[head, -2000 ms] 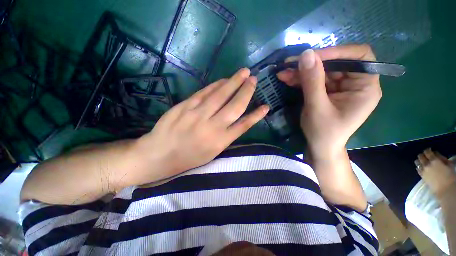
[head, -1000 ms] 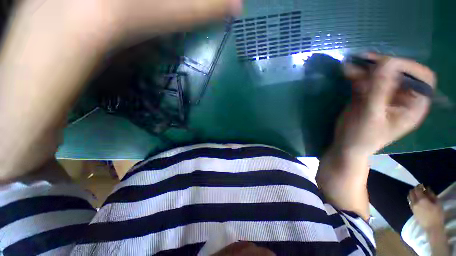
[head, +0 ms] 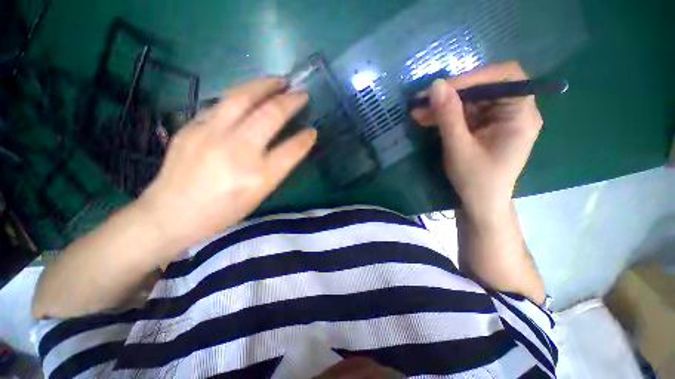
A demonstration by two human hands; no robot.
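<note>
My right hand [head: 481, 122] holds dark tweezers [head: 503, 90] like a pen, their tip end hidden at the fingers over the clear sheet. The clear sheet [head: 511, 37] runs to the upper right, with glare and rows of small dark strips [head: 379, 111] at its lower left end. My left hand [head: 237, 148] is at the left side of a black rectangular frame [head: 344, 100], with its fingertips on or at the frame's upper left edge. The frame is blurred and lies just left of the strips.
A tangle of loose black frames [head: 129, 111] lies on the green tabletop [head: 607, 141] at the left, partly behind my left hand. The table's front edge runs close to my striped top. White bags and a cardboard box [head: 651, 307] are below at the right.
My left hand has come back from the upper left and is now at a frame beside the strips. My right hand has moved left over the sheet. The other person's hand is out of view.
</note>
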